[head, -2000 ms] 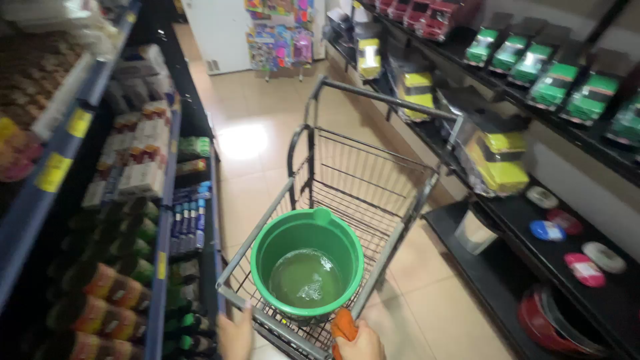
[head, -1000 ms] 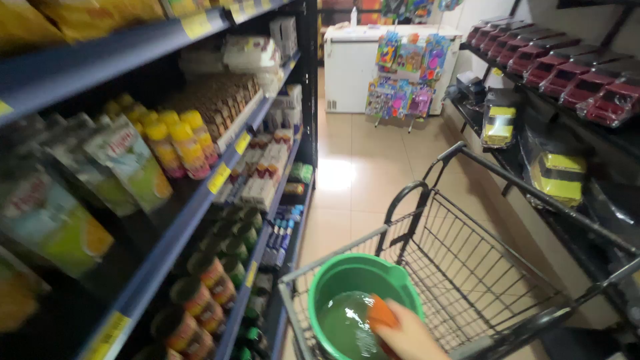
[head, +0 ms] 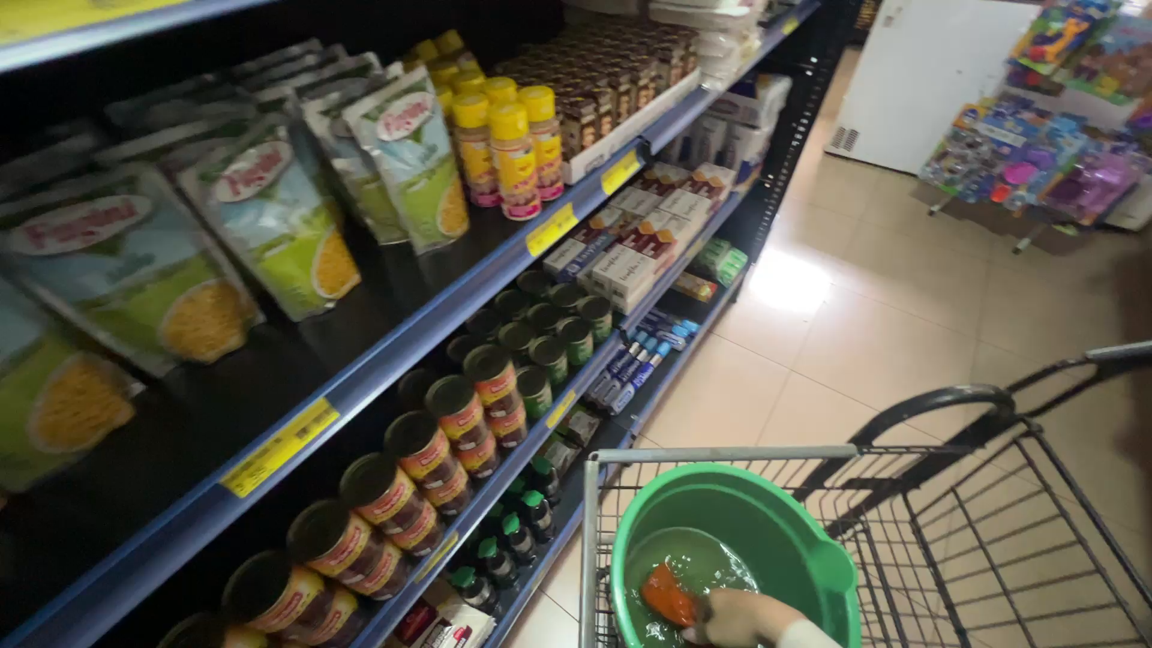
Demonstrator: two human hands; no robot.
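A green plastic bucket (head: 832, 576) with water in it stands in a grey wire shopping cart (head: 1017, 504), at the lower right of the head view. My right hand (head: 742, 619) reaches down inside the bucket and holds an orange cloth (head: 668, 596) at the water. The fingertips are partly blurred and in shade. My left hand does not appear in the frame.
Left of the cart, a shelf with a blue edge (head: 486, 279) holds pouches (head: 270, 216), yellow-capped bottles (head: 517, 162) and stacked cans (head: 333, 540). Hanging toys (head: 1017, 171) are beside a white chest (head: 927, 72) at the back right, beyond the tiled floor (head: 810, 351).
The view has swung left toward the shelf. My right hand, with the orange cloth, has gone from the cart's edge down into the bucket. My left hand, near the cart earlier, has left the view.
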